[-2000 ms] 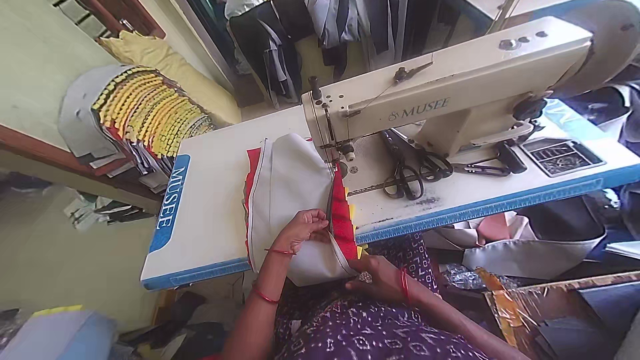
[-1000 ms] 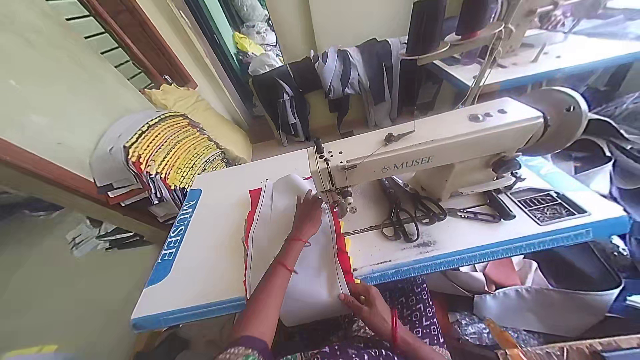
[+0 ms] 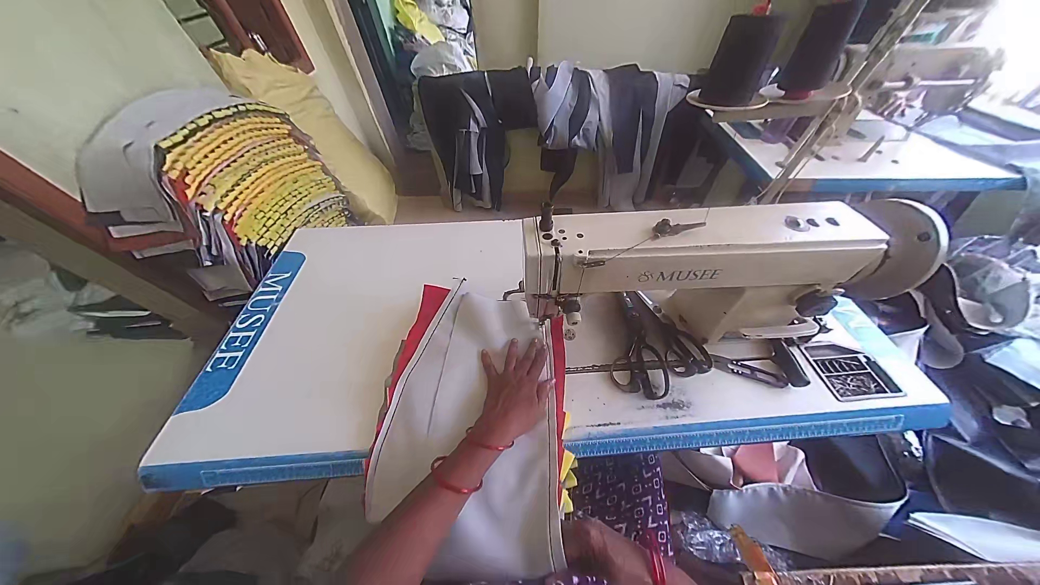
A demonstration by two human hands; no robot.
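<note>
A light grey fabric panel with dark edge stitching, red and yellow layers showing at its sides, lies over the front edge of the sewing table. Its right edge runs under the needle area of the sewing machine. Flat on the panel rests my left hand, fingers spread, just in front of the machine head. My right hand is at the panel's lower right edge, low in view and partly cut off; its fingers are mostly hidden.
Black-handled scissors, thread snips and a parts tray are right of the needle on the table. Stacked fabric pieces stand at left, thread cones behind. Cut pieces lie below at right.
The panel now lies flat; its far part was lifted and curled under my left hand a second ago. Two seconds ago both hands were at its near right edge. The view has shifted.
</note>
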